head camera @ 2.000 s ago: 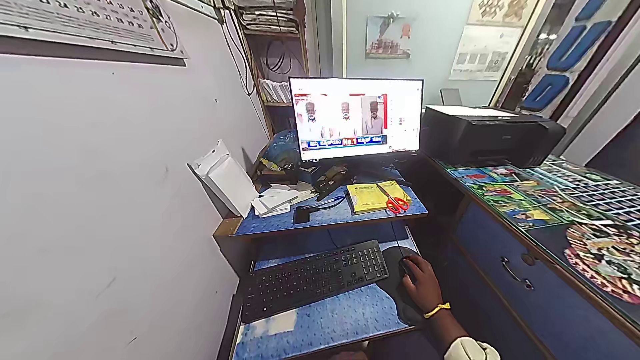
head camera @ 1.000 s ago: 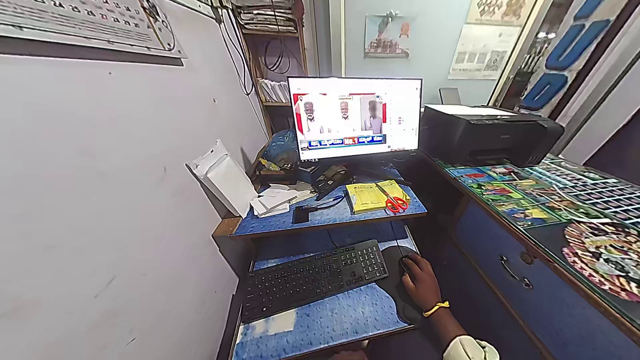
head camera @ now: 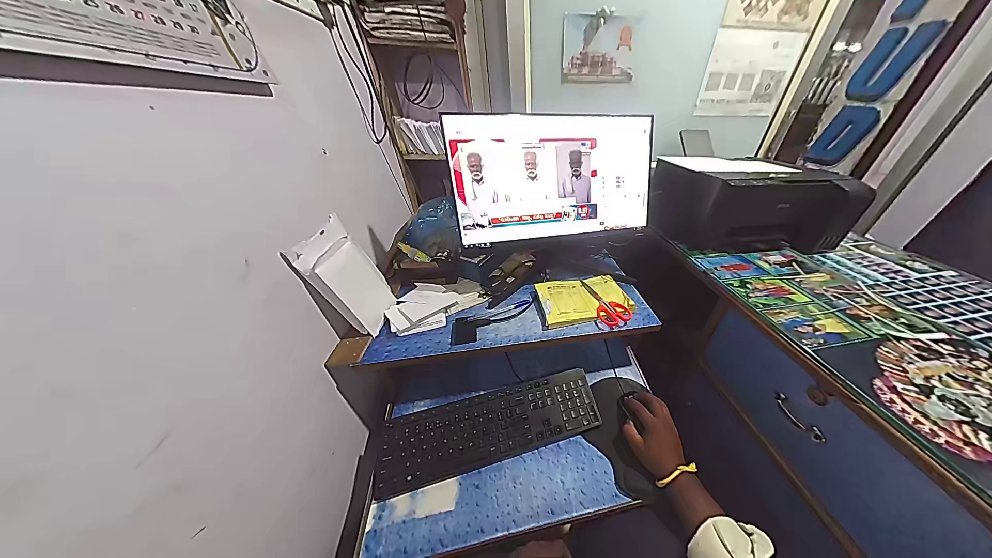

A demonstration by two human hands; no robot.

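My right hand [head camera: 655,435], with a yellow band at the wrist, rests over a black computer mouse [head camera: 632,404] on a dark mouse pad [head camera: 620,465]. Left of it, a black keyboard [head camera: 488,430] lies on the blue pull-out tray [head camera: 511,484]. At the bottom edge a small part of my left hand [head camera: 542,549] seems to show below the tray; its fingers are hidden. A lit monitor [head camera: 550,174] stands on the upper shelf. Red-handled scissors [head camera: 614,312] lie on yellow printed packets [head camera: 570,302] in front of it.
A black printer [head camera: 763,205] stands on the glass-topped counter [head camera: 837,349] at right, above a blue drawer with a metal handle [head camera: 798,418]. White papers [head camera: 422,308], a cable [head camera: 504,314] and a blue plastic bag [head camera: 432,225] crowd the shelf's left side, beside the wall.
The picture on the monitor has changed, including its lower banner. My right hand stays at the mouse.
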